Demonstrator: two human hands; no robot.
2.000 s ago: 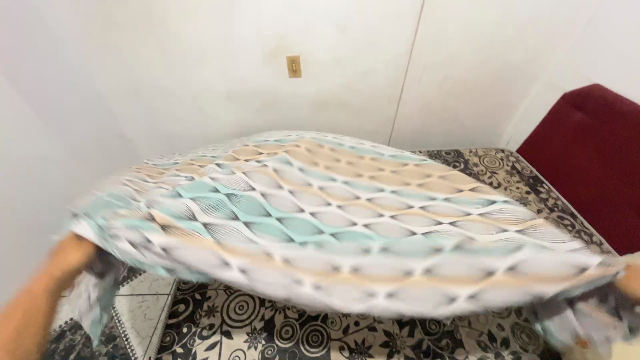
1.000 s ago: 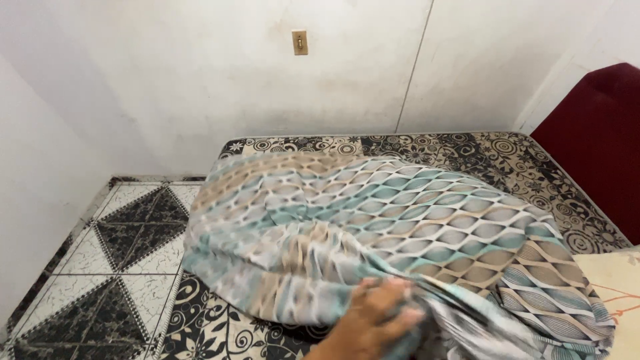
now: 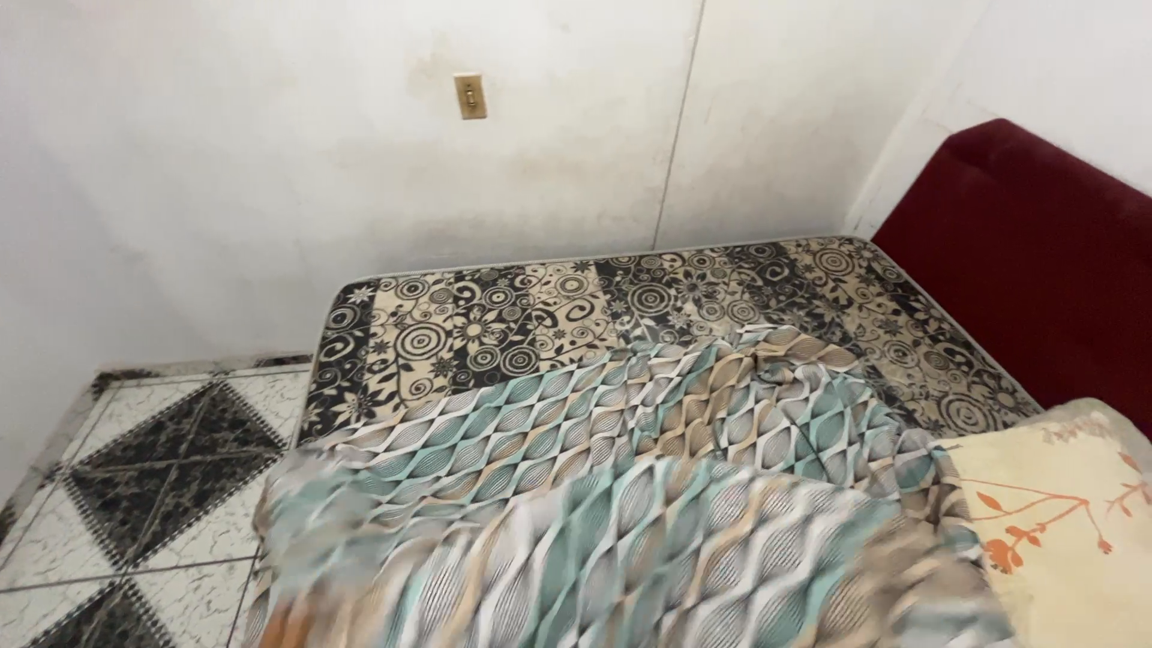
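A thin patterned bedsheet [image 3: 576, 504] in teal, tan, white and grey lies bunched across the near part of a mattress [image 3: 504, 333] with black and cream floral print. At the bottom left edge, a blurred bit of my left hand [image 3: 290, 621] shows against the sheet; its fingers are hidden, so its hold cannot be made out. The cloth around it is blurred too. My right hand is out of frame. Folds rise in the middle of the sheet, and its right end touches a cream pillow [image 3: 1053, 513] with orange flowers.
A dark red headboard [image 3: 1017, 270] stands at the right end of the mattress. Behind the far edge is a white wall [image 3: 558, 162] with a light switch [image 3: 470, 96]. Tiled floor [image 3: 180, 468] with black diamonds lies to the left.
The sheet was stretched between both hands in the air, then came down on the mattress. It now lies nearer, uncovering more of the far side. The hand at bottom centre is no longer there.
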